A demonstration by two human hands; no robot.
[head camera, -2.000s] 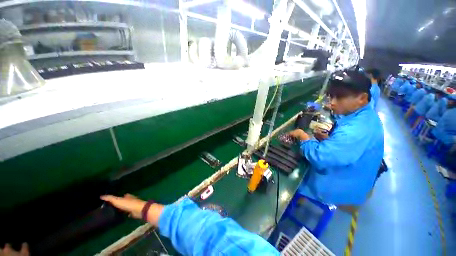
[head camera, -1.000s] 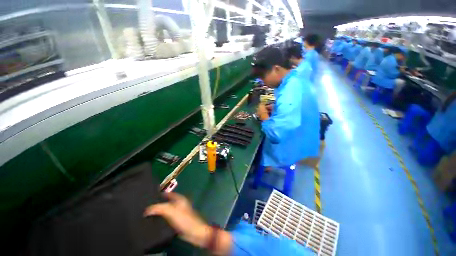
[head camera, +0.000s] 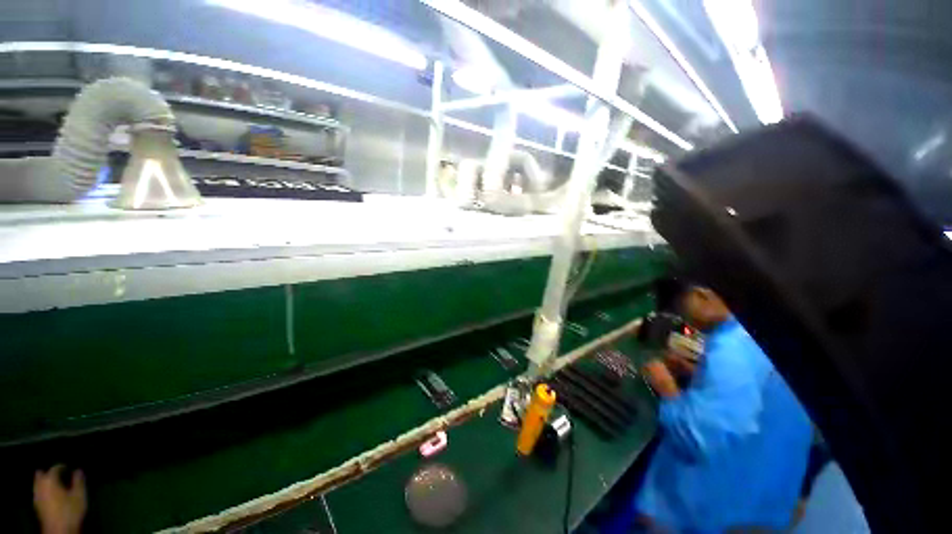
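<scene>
A large black tray (head camera: 825, 282) is raised at the right side of the picture, tilted and close to the camera. No hand shows on it. My left hand (head camera: 61, 501) is small at the lower left edge, over the dark part of the belt; its fingers are partly bent and I cannot tell if they hold anything. My right hand is not in view. The orange screwdriver (head camera: 536, 419) stands tilted on the green bench, with its black cable running down the bench.
A round speckled dish (head camera: 435, 494) and a pink-and-white device (head camera: 433, 443) are on the bench. Phone units (head camera: 436, 389) lie on the green belt beyond the worn edge. Dark slotted trays (head camera: 593, 405) lie beyond the screwdriver. A person in blue (head camera: 720, 433) sits at the right.
The black tray has gone from low over the belt and bench to high at the right. My right hand has left the picture. My left hand shows again at the lower left.
</scene>
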